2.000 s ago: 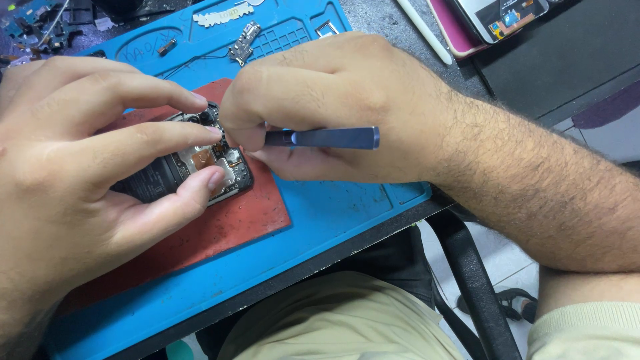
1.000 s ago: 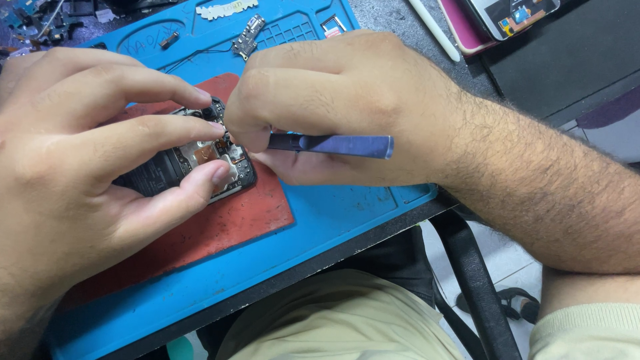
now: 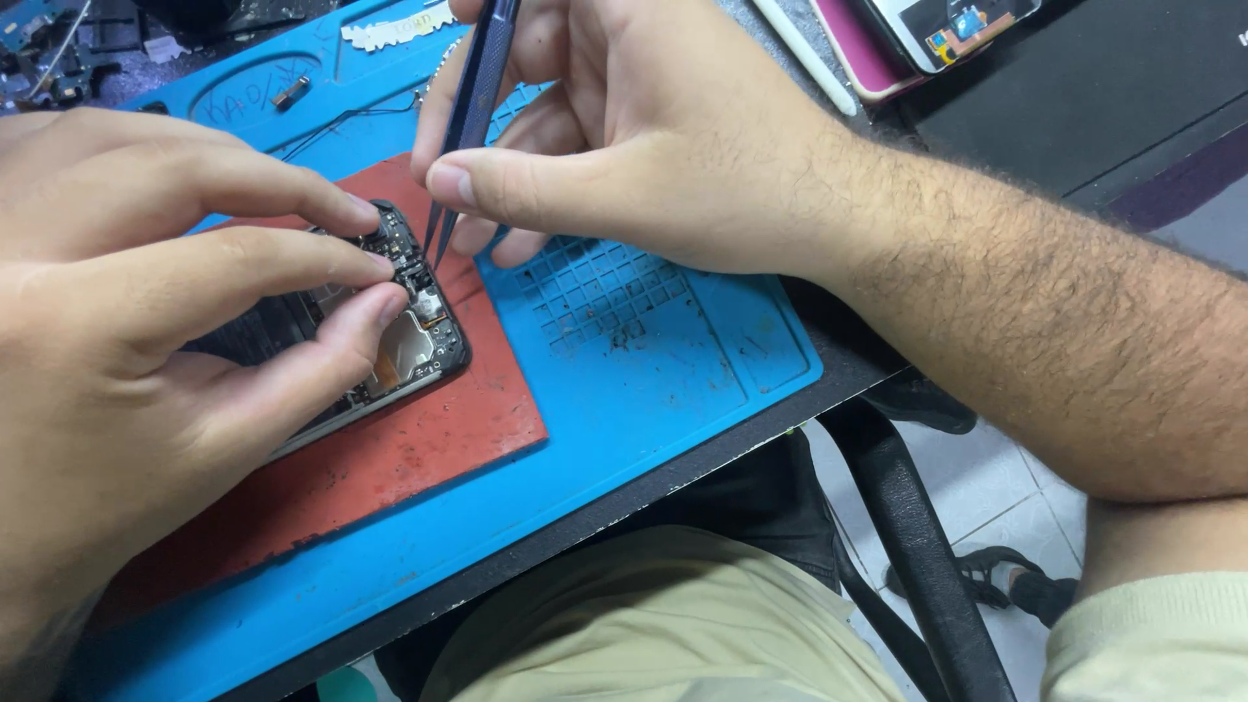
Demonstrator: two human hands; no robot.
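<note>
An opened smartphone (image 3: 409, 346), its internal boards bare, lies tilted on a red mat (image 3: 487, 390). Over its left part spreads my left hand (image 3: 185, 283), with thumb and fingertips close together at the phone's upper end; whether something small is pinched between them cannot be told. Dark blue metal tweezers (image 3: 476, 107) are held by my right hand (image 3: 604, 136) between thumb and fingers. Their tips point down beside the phone's upper edge, slightly apart, with nothing visible between them. My left palm and fingers hide much of the phone.
Beneath the red mat is a blue silicone work mat (image 3: 624, 390) with a moulded grid. A small metal part (image 3: 291, 93) and a thin dark wire (image 3: 341, 119) lie on it. At the top right are a white stylus-like tool (image 3: 804, 58) and another opened phone (image 3: 960, 29). Loose parts (image 3: 49, 54) fill the upper left.
My right hand has turned, and the tweezers, earlier lying nearly level to the right, now stand steeply with their tips down. My left hand stays over the phone.
</note>
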